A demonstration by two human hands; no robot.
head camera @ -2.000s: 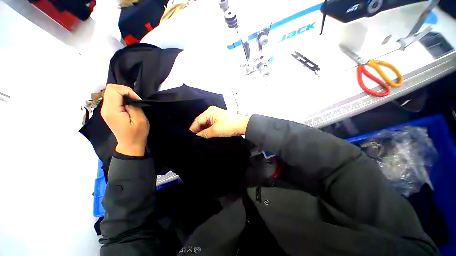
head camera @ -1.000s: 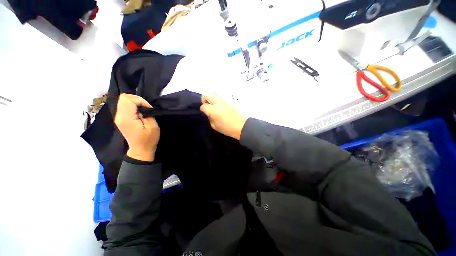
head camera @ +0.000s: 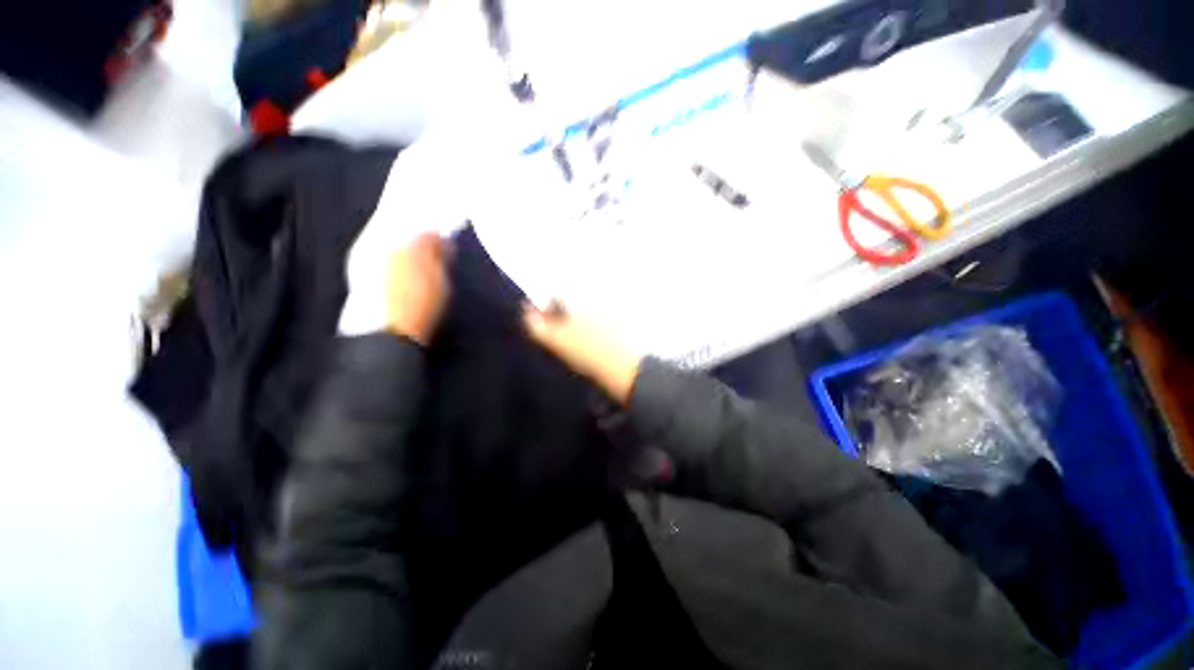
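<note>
The black garment [head camera: 301, 262] lies heaped left of the needle and hangs over the table's front edge. My left hand [head camera: 419, 285] is blurred and grips the garment near its upper edge. My right hand [head camera: 576, 343] is at the garment's right edge, with its fingertips on the cloth. The presser foot and needle [head camera: 596, 196] are blurred, up and right of my hands, and apart from the cloth.
Scissors [head camera: 880, 220] with red and yellow handles lie right of the thread snips [head camera: 720, 185]. The machine's dark control panel [head camera: 877, 33] is behind. A blue crate [head camera: 1048, 314] holds a clear plastic bag [head camera: 962, 399] and dark cloth. Another blue crate [head camera: 214, 582] shows at lower left.
My left hand has moved right and up along the cloth, closer to my right hand. The garment lies more spread on the left. The view has shifted, showing more of the right crate.
</note>
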